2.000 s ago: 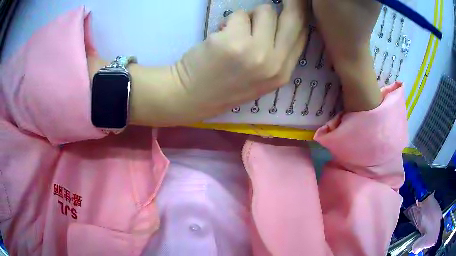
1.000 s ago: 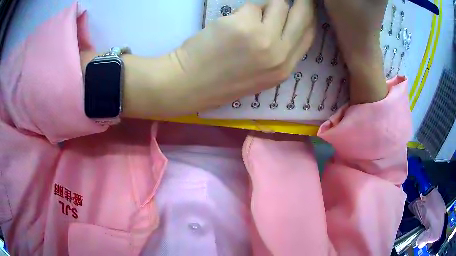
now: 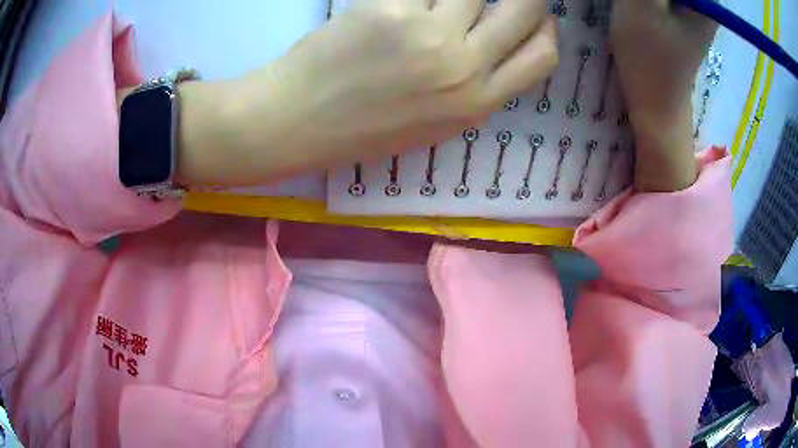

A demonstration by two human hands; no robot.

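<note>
An off-white board (image 3: 411, 206) with rows of small dumbbell-shaped metal parts (image 3: 466, 164) lies at the bench's near edge. My left hand (image 3: 394, 74), with a watch on the wrist, is over the board's left part. Its fingers are curled; whether it holds anything cannot be seen. My right hand (image 3: 662, 79) comes over the board's right part, its fingers cut off by the top edge. A slim dark-blue pen or stick (image 3: 744, 33) sticks out from it to the right. The hands hide part of the rows.
Yellow tape (image 3: 385, 222) runs along the near bench edge, just in front of my body. Yellow lines (image 3: 754, 114) run along the right side. A grey ribbed block (image 3: 773, 206) is at the far right. Blue and metallic items (image 3: 744, 306) show at the lower right.
The board sits further left in view, with more of its near rows showing. My left wrist has moved left and my right hand slightly right. The blue stick has changed angle.
</note>
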